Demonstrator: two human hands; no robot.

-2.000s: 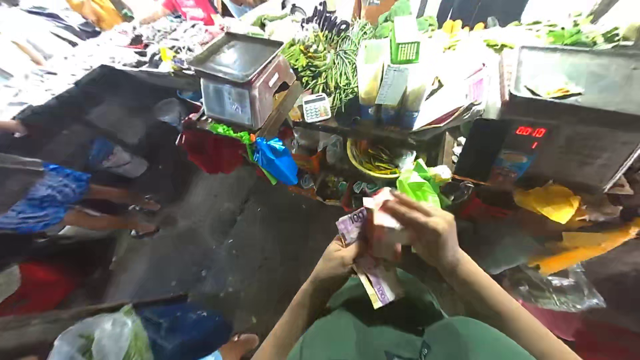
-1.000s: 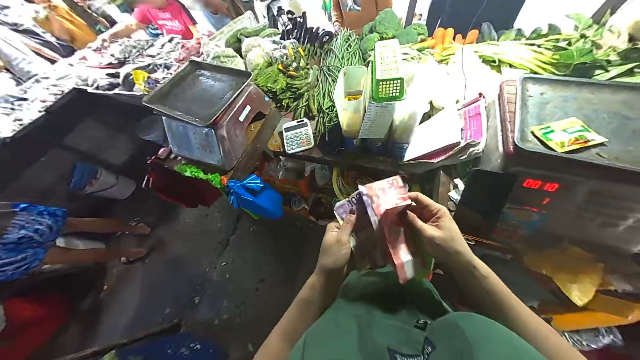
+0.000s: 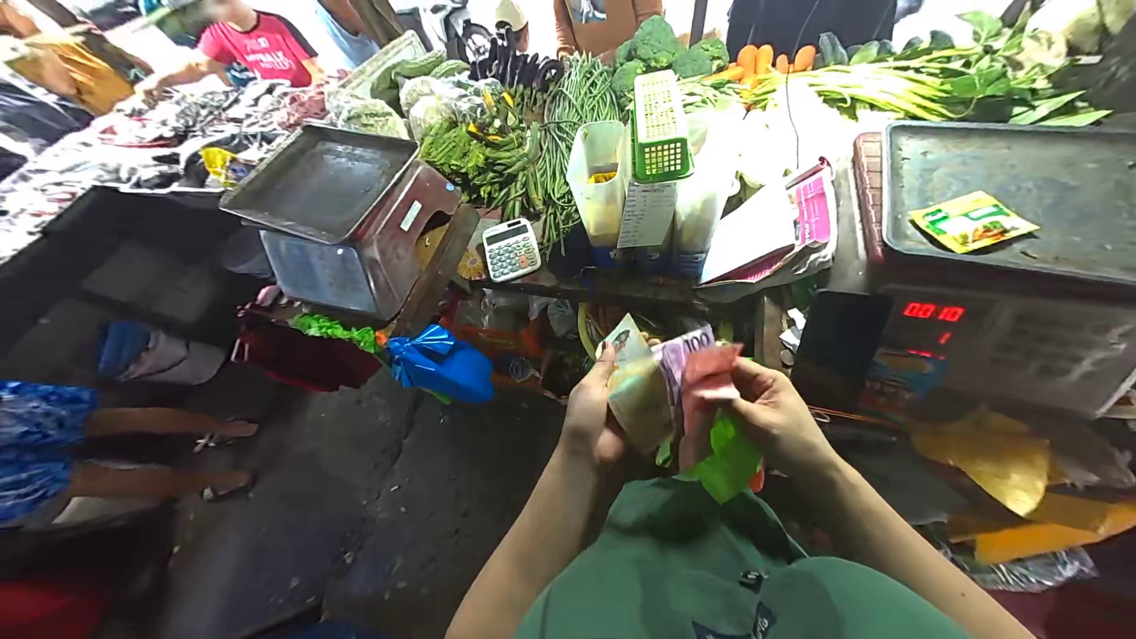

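Observation:
My left hand (image 3: 595, 408) grips several banknotes, a yellowish-green one (image 3: 641, 395) in front and a purple one (image 3: 679, 355) behind it to the right. Between the thumb and fingers of my right hand (image 3: 774, 408) are folded reddish banknotes (image 3: 710, 377), close against the purple one. Both hands are in front of my green apron (image 3: 683, 550), below the stall's edge. Something bright green (image 3: 729, 457), perhaps a plastic bag, shows just under the right hand.
On the stall stand a calculator (image 3: 511, 250), plastic containers (image 3: 596, 191), a green basket (image 3: 660, 133) and two weighing scales (image 3: 324, 182) (image 3: 1021, 213). Vegetables (image 3: 577, 115) lie behind. A blue plastic bag (image 3: 448, 364) hangs at the front edge. A person in blue patterned clothing (image 3: 40, 444) is at the left.
The yellowish-green note now shows at the front in my left hand. The reddish notes, spread upright a second ago, are now folded lower in my right hand.

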